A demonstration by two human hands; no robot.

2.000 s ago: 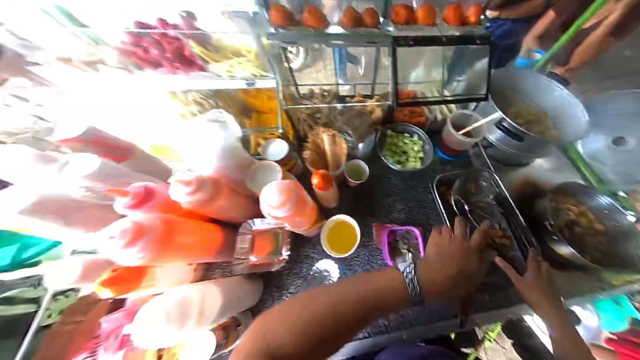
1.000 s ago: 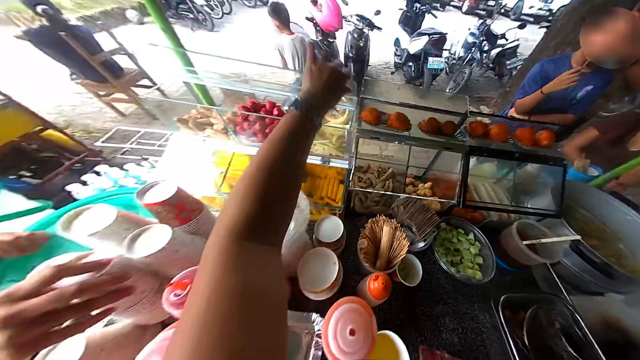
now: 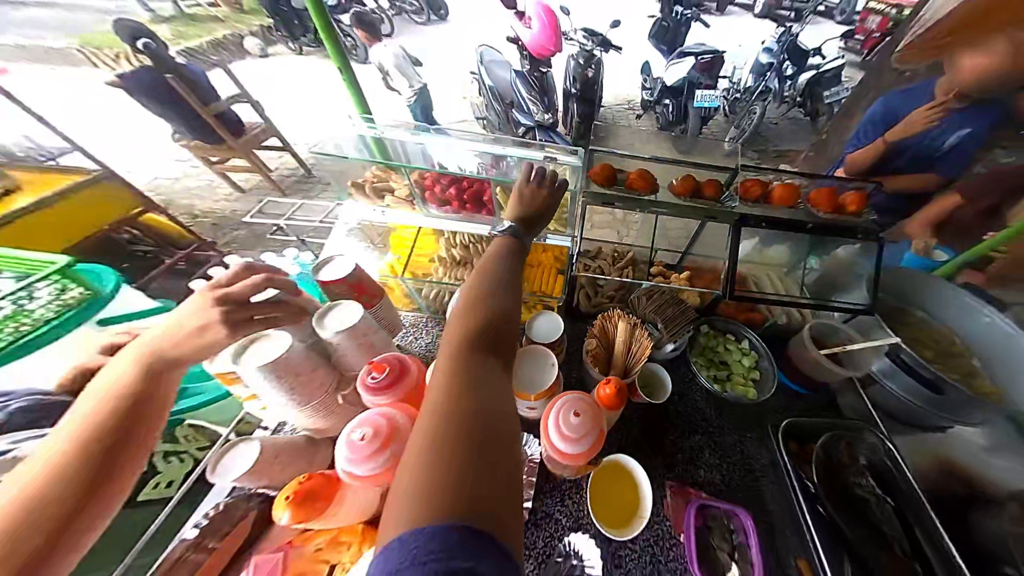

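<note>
My left hand [image 3: 536, 200], with a watch on its wrist, reaches across the counter to the upper glass display case [image 3: 448, 148]. Its fingers are apart and bent downward beside the yellowish food pieces, with nothing visible in them; contact with the food cannot be told. Red food [image 3: 454, 192] lies just left of it, and skewered yellow food [image 3: 544, 272] fills the shelf below. My right hand is out of view. Under my forearm stand squeeze bottles [image 3: 374, 442], with paper cups [image 3: 534, 372] to its right and bundled wooden sticks [image 3: 618, 344] beyond them.
Another person's hand [image 3: 232, 304] is above stacked paper cups [image 3: 292, 376] at left. Right of my arm are a cup of yellow liquid [image 3: 614, 496], a bowl of chopped green vegetable [image 3: 726, 360], a metal tray [image 3: 872, 496] and a large pot [image 3: 952, 352]. A person in blue [image 3: 920, 152] is behind the case.
My left hand has moved from the metal tray to the glass display case. My right hand has left the view, which has swung up and left. The other person's hand has appeared at left.
</note>
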